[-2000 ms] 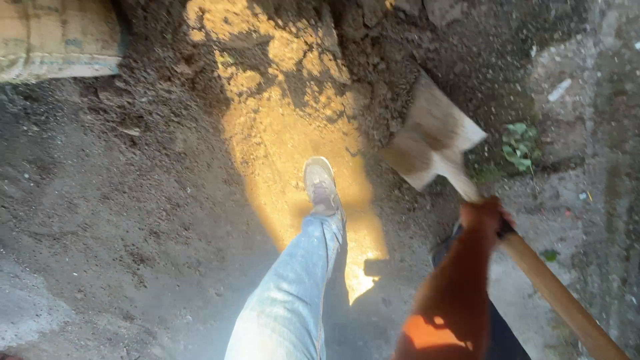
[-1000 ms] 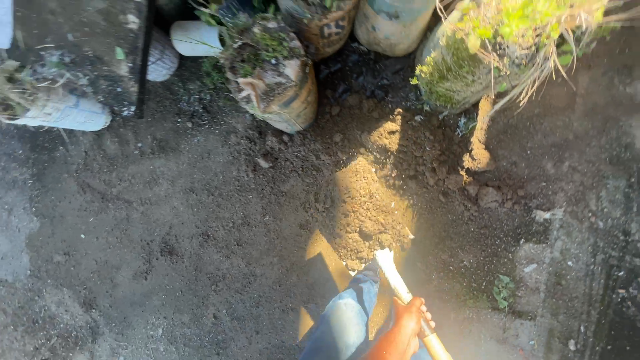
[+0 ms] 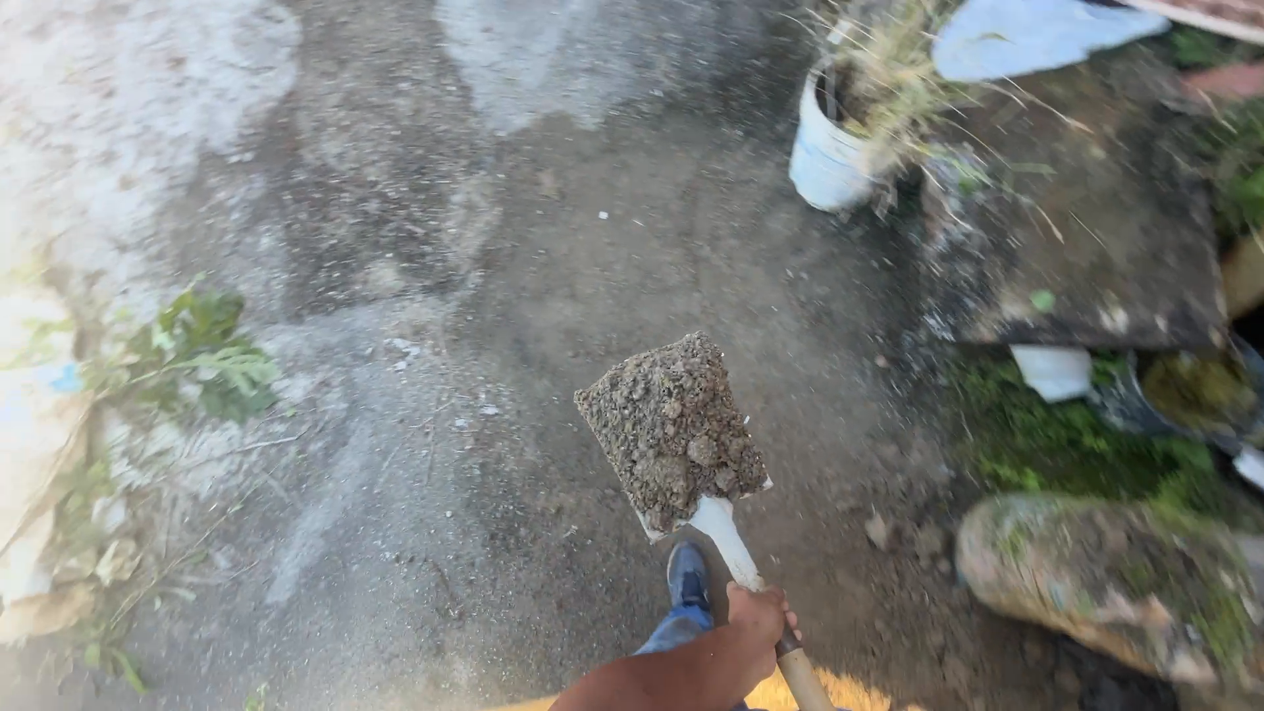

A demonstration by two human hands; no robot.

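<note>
My left hand point(image 3: 760, 612) is closed around the lower part of a shovel point(image 3: 726, 538), where the white metal socket meets the wooden handle. A heap of loose, lumpy soil point(image 3: 681, 425) covers the square blade, which is held above the ground beyond my foot. The handle runs out of the picture at the bottom. My right hand is not in view. Below the blade shows a dark shoe point(image 3: 688, 573) and a blue trouser leg, with my left forearm across it.
On the right stand a white bucket point(image 3: 829, 163) of dry grass, a dark slab point(image 3: 1086, 247) and a planted sack point(image 3: 1096, 583) with soil around it. A leafy plant point(image 3: 212, 355) and pale debris lie at the left. Wet-looking, gritty ground point(image 3: 553, 267) lies ahead.
The view has swung to a different stretch of ground. The shovel blade, bare two seconds ago, now carries a heap of soil. My left hand has stayed on the shovel.
</note>
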